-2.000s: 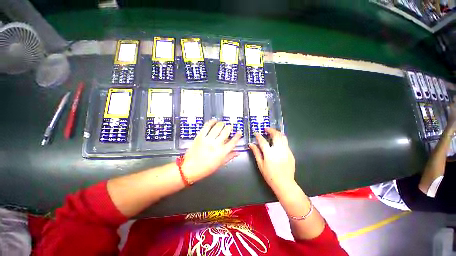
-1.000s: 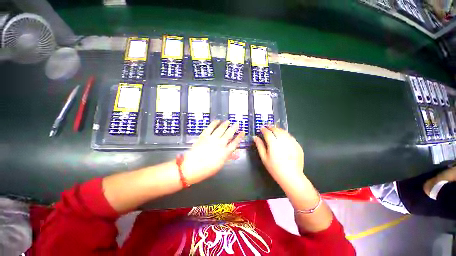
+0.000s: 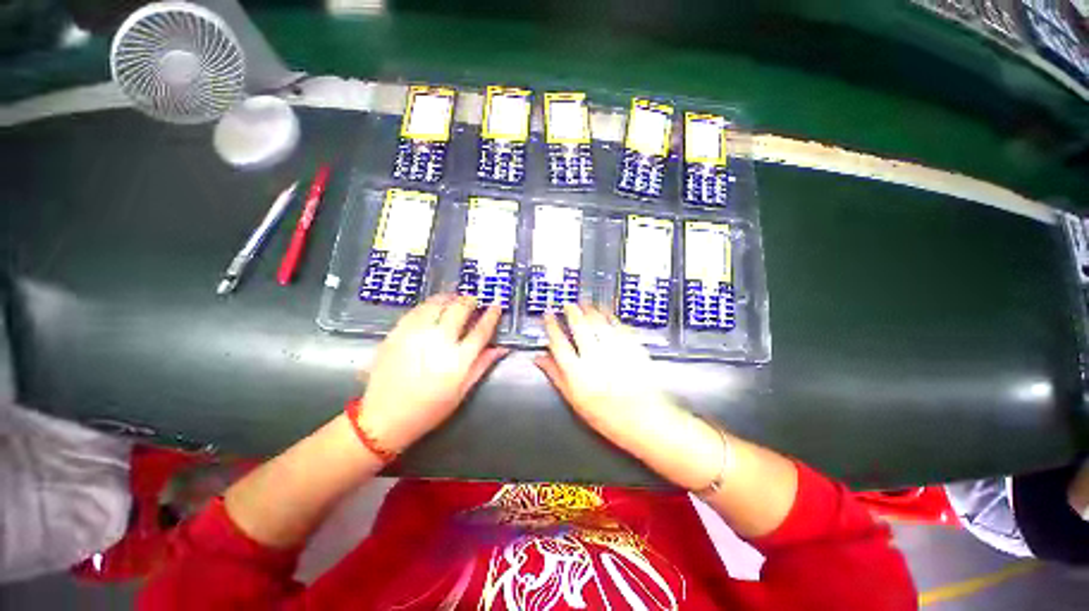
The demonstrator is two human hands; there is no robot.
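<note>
A clear blister tray (image 3: 346, 298) holds two rows of keypad phones, front side up, screens lit white with yellow borders. My left hand (image 3: 424, 364) rests at the tray's front edge, fingertips on the lower keys of the front-row second phone from the left (image 3: 490, 251). My right hand (image 3: 603, 364) has its fingertips at the lower keys of the front-row middle phone (image 3: 555, 257). Both hands have fingers apart and grip nothing. The two right front-row phones (image 3: 646, 269) are untouched.
A silver-white pen (image 3: 258, 239) and a red pen (image 3: 305, 224) lie left of the tray. A white desk fan (image 3: 179, 66) stands at upper left on its round base (image 3: 256, 131). Another tray is cut off at the right edge. Parts of other people show at both sides.
Both hands have moved left along the front row, from the two right phones to the second and middle ones. The view has shifted, so the tray and fan appear further right.
</note>
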